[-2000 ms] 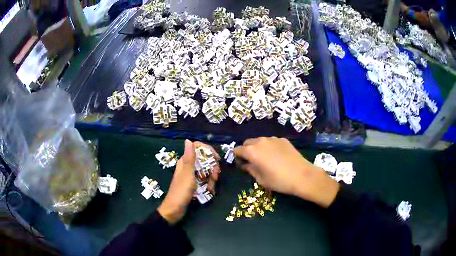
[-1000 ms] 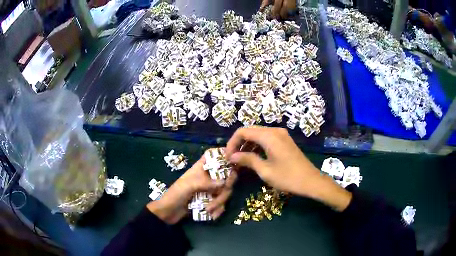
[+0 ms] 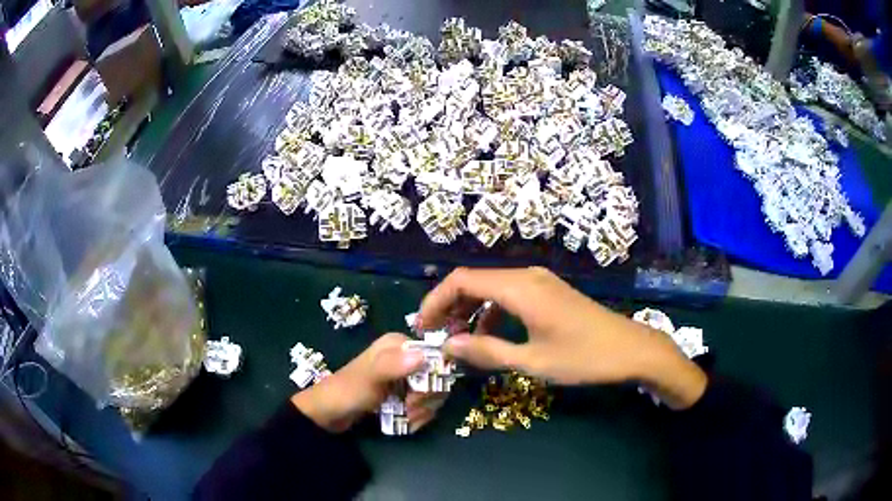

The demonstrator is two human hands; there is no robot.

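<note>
My left hand (image 3: 367, 379) holds a white socket housing (image 3: 430, 364) between thumb and fingers, with a second white housing (image 3: 394, 416) lower in the same hand. My right hand (image 3: 548, 328) bends over the upper housing from the right, its thumb and fingertips touching it. A small white piece shows just above the housing at the right fingertips; whether the right hand grips it is unclear. A small heap of gold contacts (image 3: 509, 403) lies on the green mat below the right hand.
A large housing pile (image 3: 440, 137) lies on a black sheet ahead. More white parts (image 3: 782, 166) lie on a blue sheet (image 3: 704, 186) at right. A clear plastic bag (image 3: 108, 294) stands at left. Loose housings (image 3: 342, 308) lie on the mat. Part of another person shows at top right.
My hands were apart two seconds ago, my right one at a small white part; now they meet at the housing. A hand seen behind the main pile one second ago is gone.
</note>
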